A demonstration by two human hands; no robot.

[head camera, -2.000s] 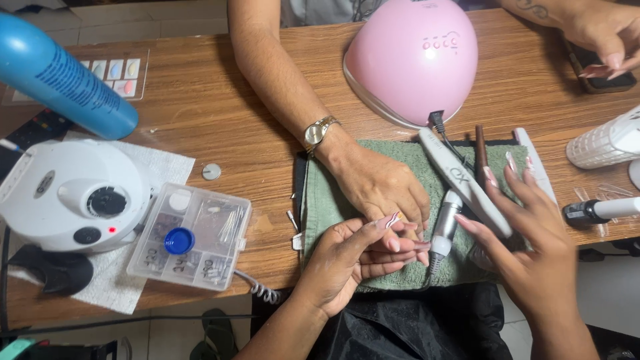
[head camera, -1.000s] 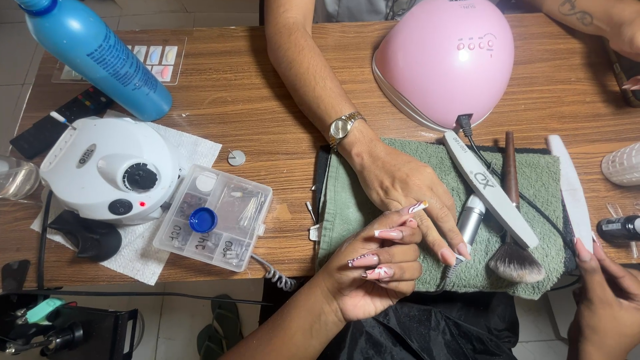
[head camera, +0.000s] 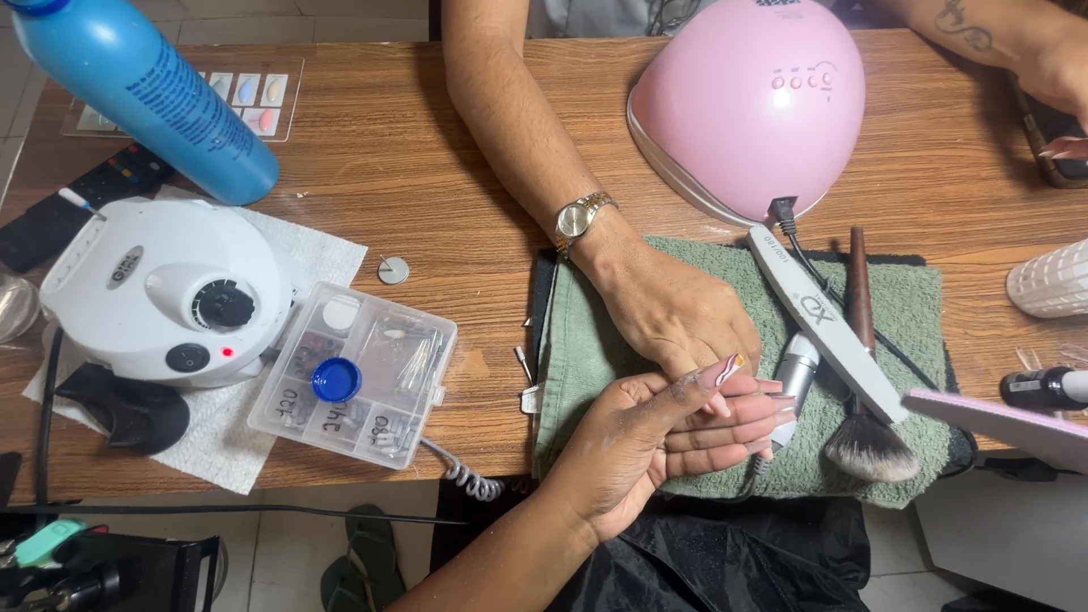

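Observation:
My left hand is palm up over the green towel, its thumb closed over a finger of the other person's hand. That hand lies palm down on the towel, a watch on its wrist; its fingertips are partly hidden. My left thumb has a long, patterned nail. Under my fingertips lies the silver nail drill handpiece. A grey nail file rests across the wooden handle of a soft brush. A pink-edged nail file enters from the right; my right hand is out of view.
A pink nail lamp stands behind the towel. At left are a white nail drill unit, a clear compartment box with a blue cap, and a blue bottle. A small dark-capped bottle lies at right.
My left hand has turned palm up around the other person's finger. The long file beside the towel has been lifted and angled, and my right hand has left the view.

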